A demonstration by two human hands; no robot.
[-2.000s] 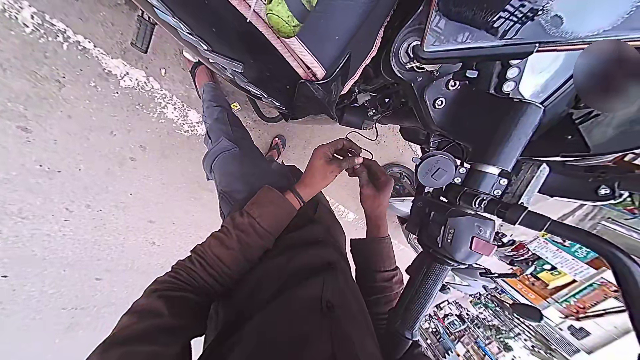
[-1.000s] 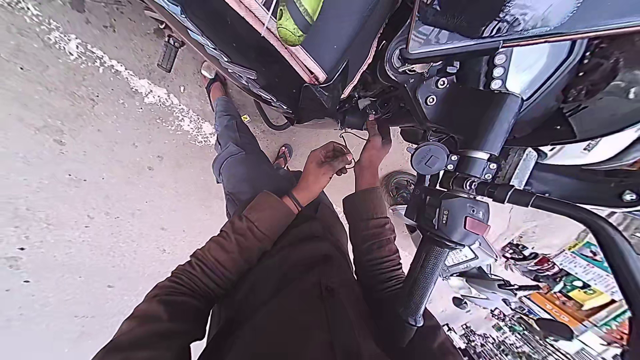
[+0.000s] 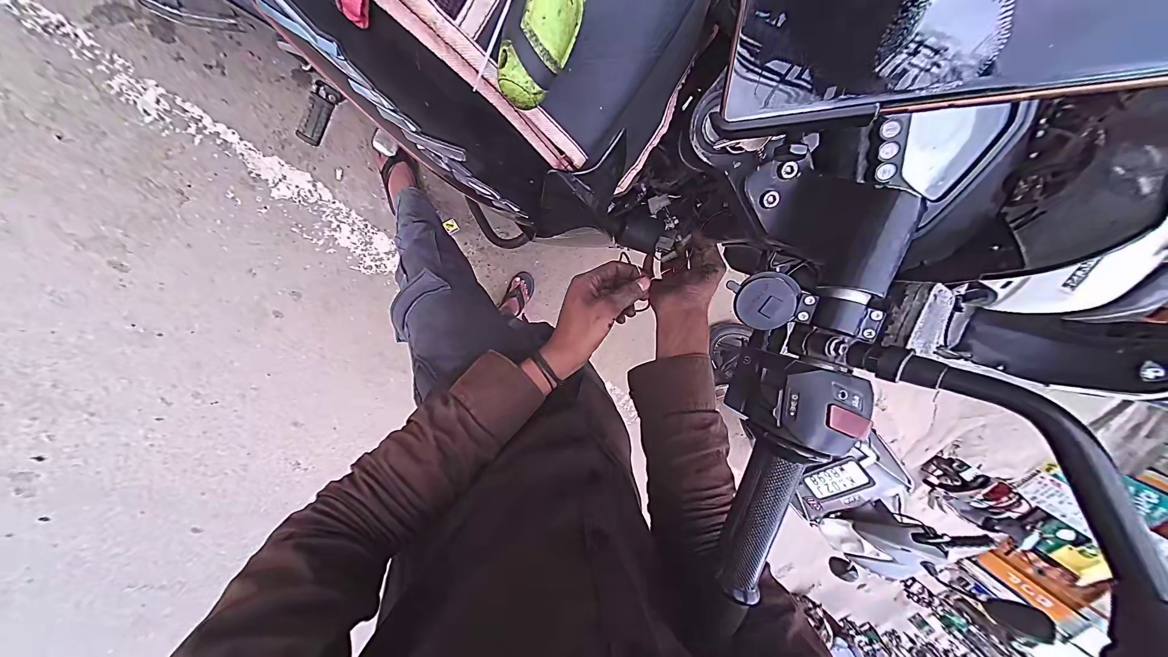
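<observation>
My left hand (image 3: pixel 598 310), with dark bands at the wrist, pinches a thin dark wire (image 3: pixel 630 260) that loops near its fingertips. Close to its right, my right hand (image 3: pixel 689 283) reaches up into the wiring (image 3: pixel 671 219) below the motorcycle's tank area, its fingers curled against parts there. Those fingertips are partly hidden, and I cannot tell exactly what they grip. The black handlebar grip (image 3: pixel 762 520) and the switch housing with a red switch (image 3: pixel 849 422) lie right of my right forearm. A round black cap (image 3: pixel 766 301) sits beside that hand.
The black handlebar (image 3: pixel 1031 392) curves across the right side. A dark glossy screen or panel (image 3: pixel 821 64) is at the top right. A yellow-green item (image 3: pixel 543 46) rests on the motorcycle. A footpeg (image 3: pixel 318 114) sticks out at the upper left. Parked two-wheelers (image 3: pixel 867 547) stand at the lower right.
My right hand has moved up from beside my left hand to the wiring. My left hand keeps its pinch near the wire.
</observation>
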